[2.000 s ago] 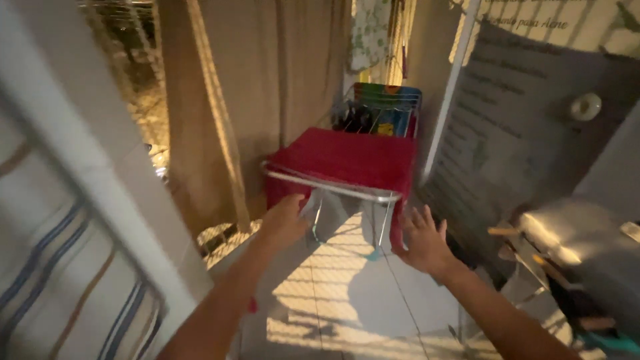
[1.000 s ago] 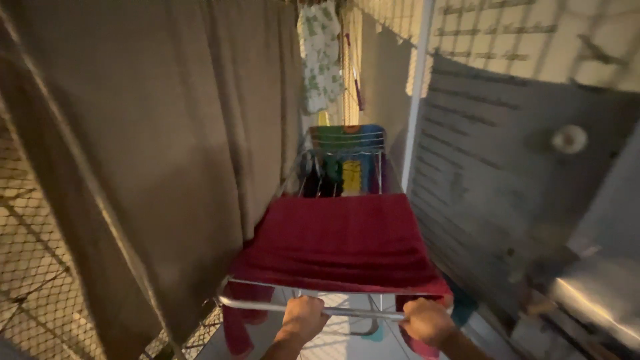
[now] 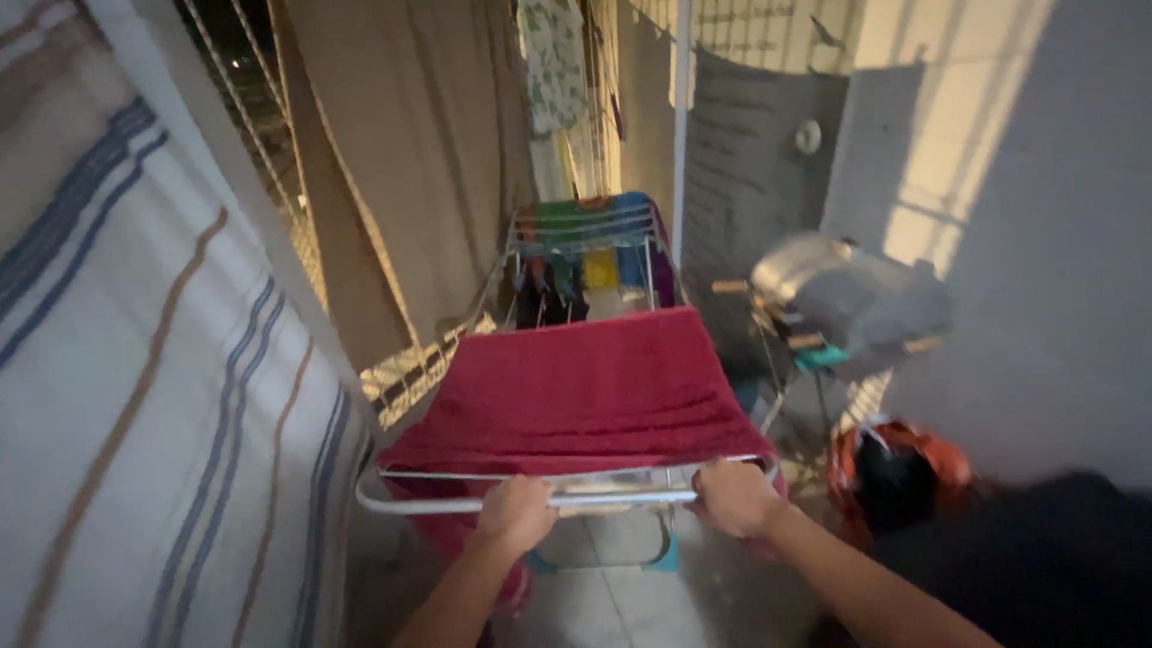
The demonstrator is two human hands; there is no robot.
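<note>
My left hand [image 3: 519, 513] grips the near metal bar of a folding clothes drying rack [image 3: 621, 497], left of its middle. Toward the bar's right end, my right hand [image 3: 736, 498] is closed on the same rail. A red towel [image 3: 576, 391] lies over the near part of the rack, its ends hanging down at both sides. Multicoloured cloth [image 3: 585, 220] covers the far rails, with dark and yellow pieces hanging beneath. The rack's legs, with teal feet [image 3: 664, 551], are partly visible below the bar.
A striped curtain [image 3: 180, 378] hangs close at the left, and a brown curtain [image 3: 405, 162] beyond it. On the right stand a covered barbecue-like item [image 3: 855, 288] and an orange bag [image 3: 945, 459] with dark contents. A wall with writing runs behind them.
Two seconds ago both hands were apart from the bar, reaching toward the rack; now both are closed on it. The striped curtain is back in view at the left.
</note>
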